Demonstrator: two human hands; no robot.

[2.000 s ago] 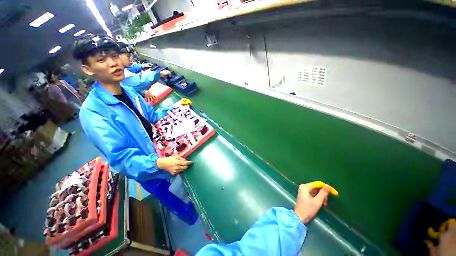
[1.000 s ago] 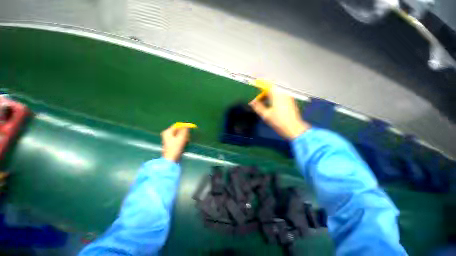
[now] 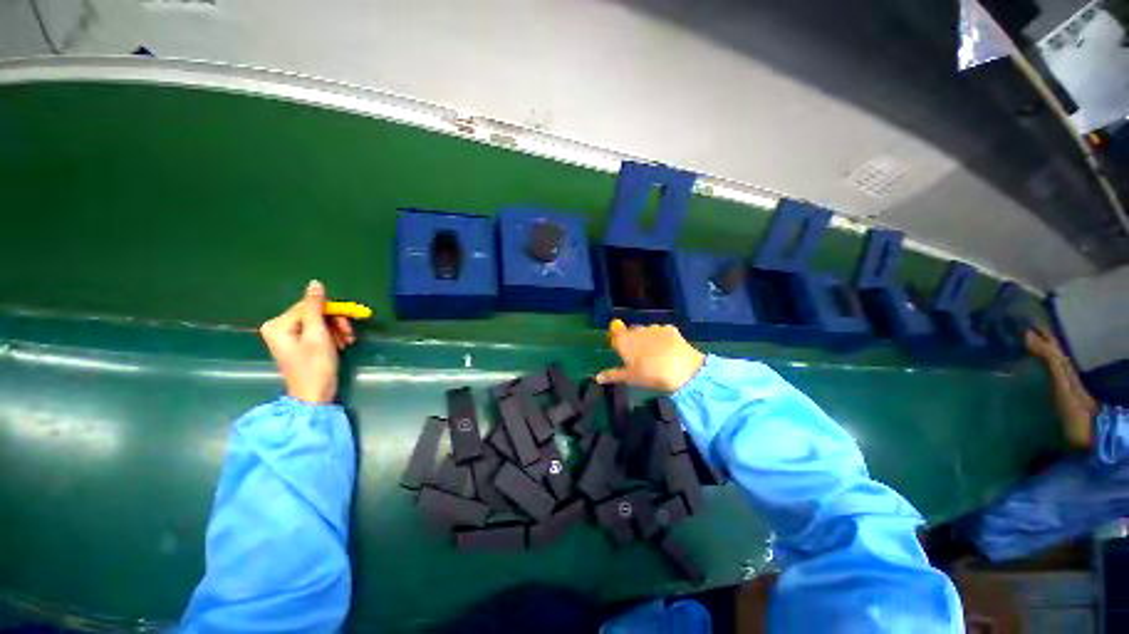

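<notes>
A loose pile of small black blocks (image 3: pixel 526 464) lies on the glossy green worktop, some with a pale mark. My right hand (image 3: pixel 656 357) is over the pile's upper edge, fingers bent, a yellow cot on a fingertip; whether it grips a block I cannot tell. My left hand (image 3: pixel 307 341) is left of the pile, over the worktop's far edge, with a yellow cot and no object seen in it. A blue box (image 3: pixel 446 295) with a dark oval piece stands beyond, beside a box (image 3: pixel 545 282) with a black piece on top. An open blue box (image 3: pixel 638 282) has its slotted panel upright.
More blue boxes (image 3: pixel 792 297) stand in a row to the right on the matte green belt (image 3: pixel 186 211). Another person's hand (image 3: pixel 1052 359) and blue sleeve are at the far right. A grey-white panel (image 3: pixel 372 62) runs behind the belt.
The view has swung right from the neighbour and red trays to the blocks and box row. My right hand has come down from above the boxes to the pile; my left hand is further left.
</notes>
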